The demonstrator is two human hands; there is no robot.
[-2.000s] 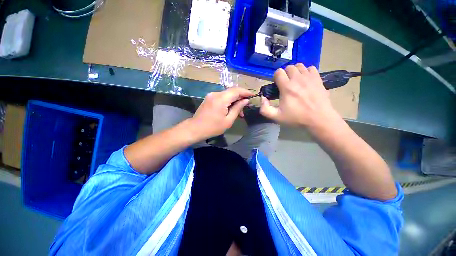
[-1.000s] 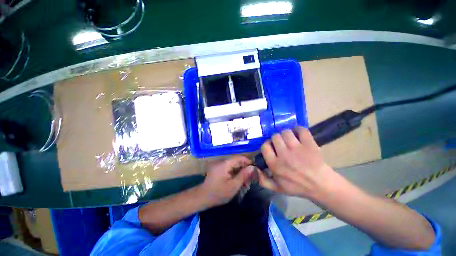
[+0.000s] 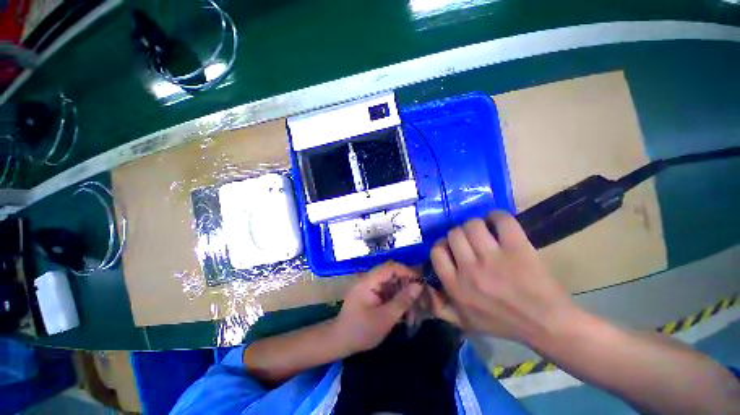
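Observation:
The black electric screwdriver (image 3: 572,212) lies slanted over the right part of the cardboard, its cord running off to the right. My right hand (image 3: 496,271) is closed around its front end. My left hand (image 3: 379,305) has its fingers pinched at the driver's tip, close against my right fingers. What the left fingertips pinch is too small and blurred to tell. The silver-and-black screw feeder (image 3: 357,174) stands in the blue tray (image 3: 479,154) just beyond my hands.
A white box (image 3: 260,220) with clear plastic wrap (image 3: 231,312) lies left of the tray on the cardboard sheet (image 3: 154,243). Another white box (image 3: 56,302) lies farther left. Pale cable coils (image 3: 231,49) with black units lie on the green bench. A blue crate (image 3: 174,377) shows below.
The view has tilted up and shifted, showing more bench and less of the floor. Both hands stay together at the screwdriver's tip, with slight finger movement.

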